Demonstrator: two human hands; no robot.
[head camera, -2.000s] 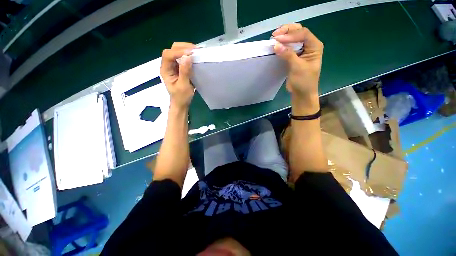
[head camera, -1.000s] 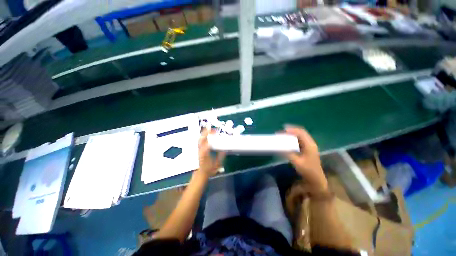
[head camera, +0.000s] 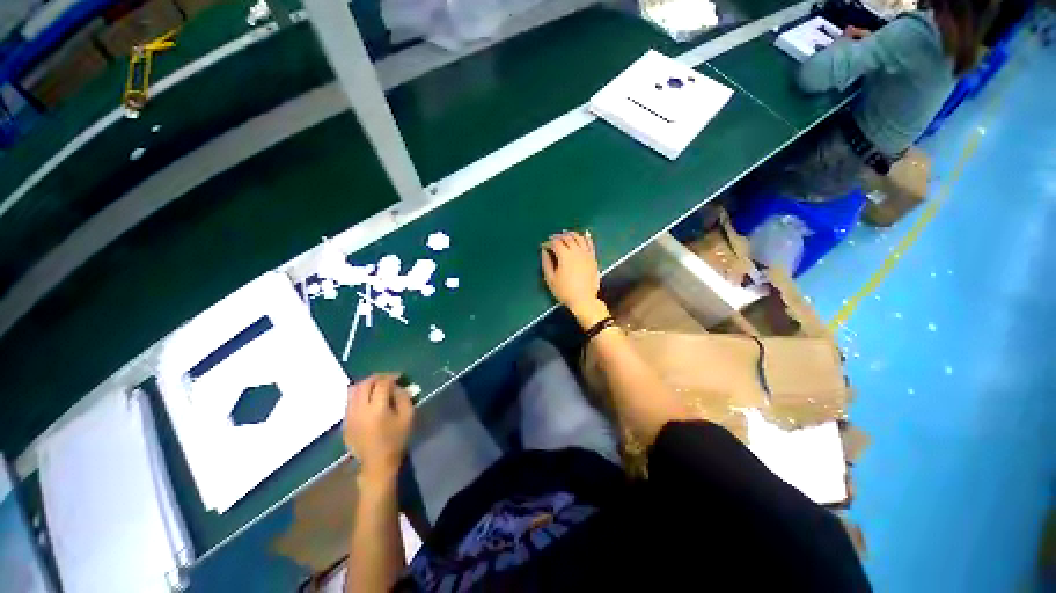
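A white box (head camera: 662, 102) with small dark openings lies on the green bench, beyond my right hand and touched by neither hand. My right hand (head camera: 571, 269) is over the bench near its front edge, holding nothing, its fingers slightly bent. My left hand (head camera: 379, 419) is at the bench's front edge beside the right edge of the die-cut insert stack (head camera: 211, 426); whether its fingers grip anything I cannot tell. The top insert has a long slot and a hexagon hole. White waste slugs and thin strips (head camera: 389, 278) lie loose between the stack and my right hand.
Plain white blanks (head camera: 102, 496) are stacked left of the inserts. A pale upright (head camera: 368, 104) stands on the bench rail (head camera: 498, 165). An open brown carton (head camera: 741, 373) is below the bench at right. Another person (head camera: 897, 99) works at the far right.
The white box has left my hands and a white box now lies further right on the bench. My hands have moved apart and lower. The view has turned right.
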